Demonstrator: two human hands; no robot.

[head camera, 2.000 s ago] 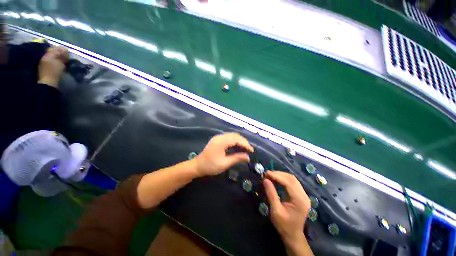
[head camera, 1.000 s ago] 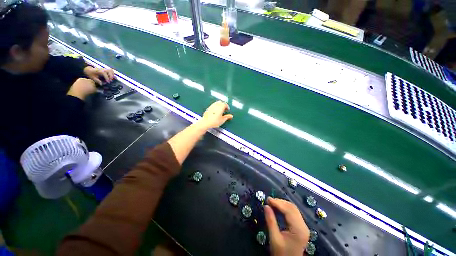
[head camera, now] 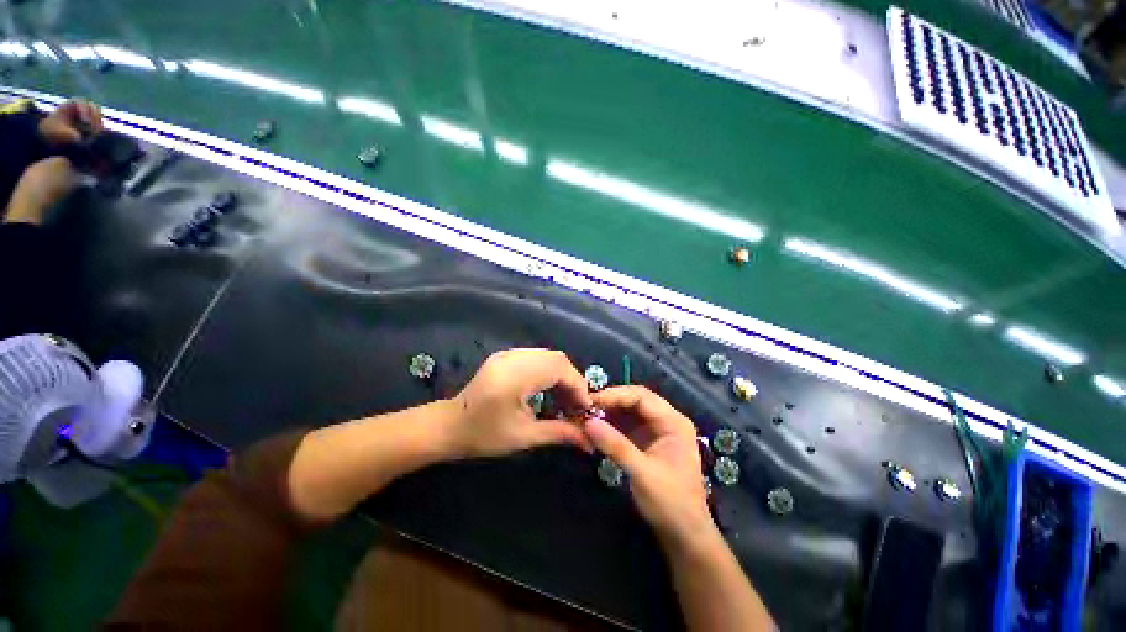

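My left hand (head camera: 525,401) and my right hand (head camera: 652,447) meet over the black mat (head camera: 358,327). Their fingertips are closed together on one small round unit (head camera: 590,416), mostly hidden by the fingers. More green-silver round units lie around the hands, one to the left (head camera: 422,365), one just beyond the fingertips (head camera: 596,377) and several to the right (head camera: 726,469). A short green piece (head camera: 626,369) lies beyond my right hand. Tiny black bits (head camera: 790,420) are scattered on the mat.
The green belt (head camera: 494,204) carries spaced units behind a white edge rail. A blue bin (head camera: 1015,531) of black bits, green strips (head camera: 969,463) and a dark flat rectangle (head camera: 904,574) are at right. A fan (head camera: 62,414) and another person's hands (head camera: 47,185) are at left.
My left hand, over the belt one second ago, is back at the mat, touching my right hand's fingertips. The view has shifted, showing the blue bin again.
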